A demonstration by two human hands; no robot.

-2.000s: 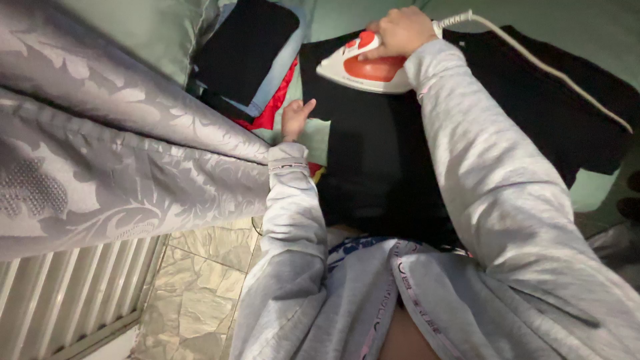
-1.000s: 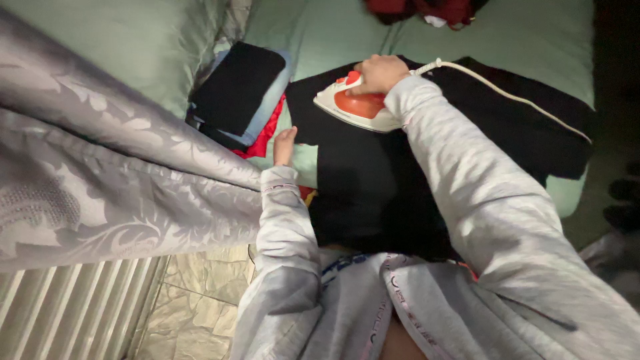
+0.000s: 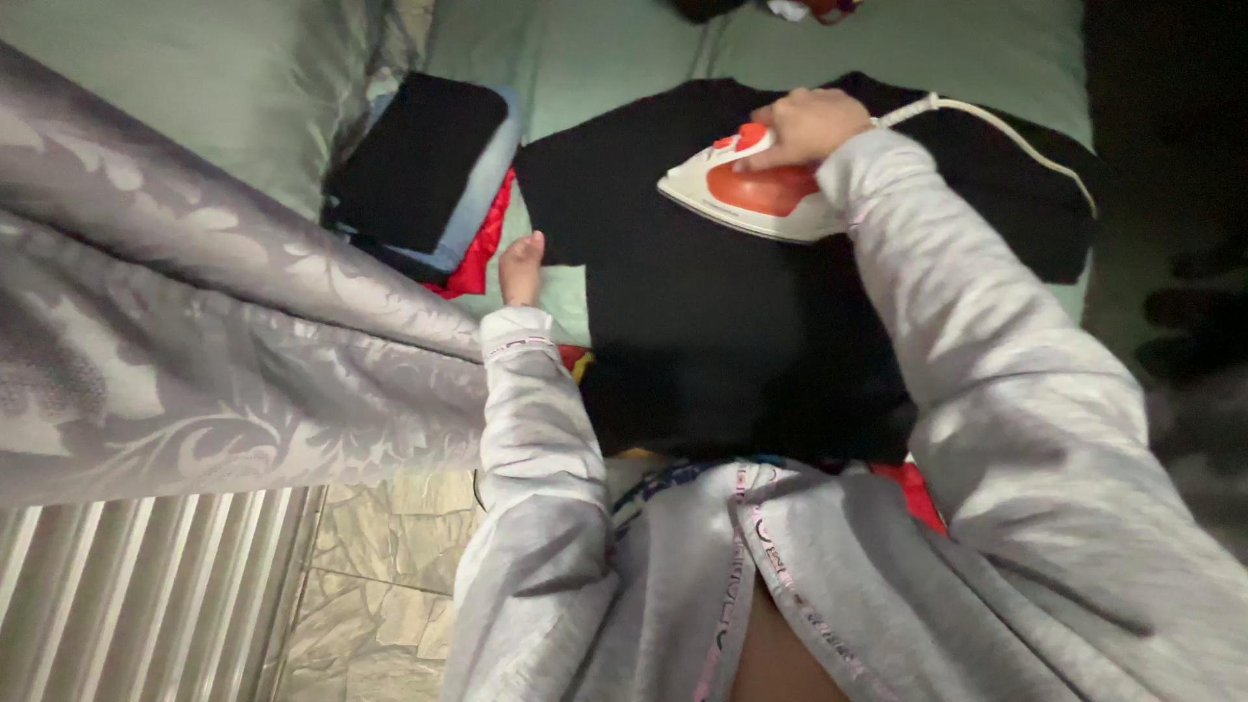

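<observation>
A black T-shirt [image 3: 721, 322] lies spread out on a green cover [image 3: 585, 68]. My right hand [image 3: 814, 125] is closed around the handle of a white and orange clothes iron [image 3: 751, 190], which rests on the upper part of the shirt with its tip to the left. The iron's white cord [image 3: 1014, 134] runs off to the right across the shirt. My left hand [image 3: 522, 268] is beside the shirt's left sleeve, by its lower edge; its fingers are partly hidden, and whether it pinches any cloth does not show.
Folded black and blue garments [image 3: 424, 166] lie at the left, with red cloth [image 3: 485, 249] beside them. A patterned grey curtain [image 3: 244, 322] hangs close to my left arm, above a ribbed radiator-like panel [image 3: 146, 585]. Dark red and white items [image 3: 790, 10] are at the top edge.
The iron stays in my right hand and on the shirt's upper part. My left hand remains beside the left sleeve. The view has shifted since the earliest frame.
</observation>
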